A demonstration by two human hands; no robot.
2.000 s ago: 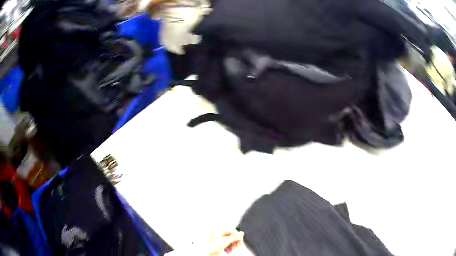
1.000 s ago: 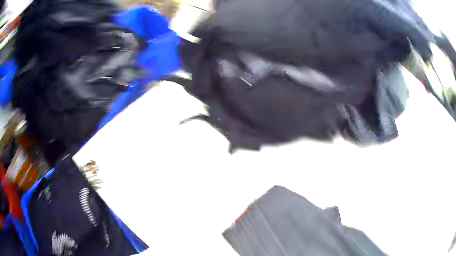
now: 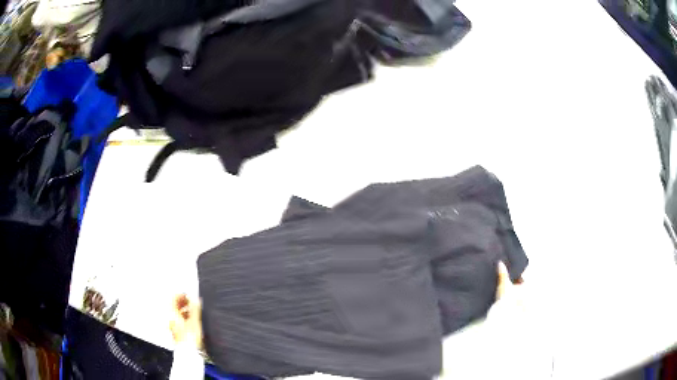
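Note:
The dark grey striped garment point(image 3: 319, 289) lies spread on the white table point(image 3: 571, 178), its stripes running sideways at the left part and its cloth bunched at the right. My left hand point(image 3: 187, 323) is at the garment's left edge, overexposed, its fingers against the cloth. My right hand point(image 3: 506, 286) is at the garment's right edge, small and washed out, fingertips at the cloth. No needle, thread or button can be made out.
A heap of black clothes point(image 3: 245, 82) covers the table's far left. A blue crate point(image 3: 70, 93) with black clothing point(image 3: 44, 171) stands beyond the left edge. Black clothing point(image 3: 104, 349) also hangs at the near left corner. A grey item point(image 3: 663, 141) is at the far right.
The view has swung right, so the black heap sits further left. The striped garment now shows more fully and further up, and my right hand has come into view at its right edge.

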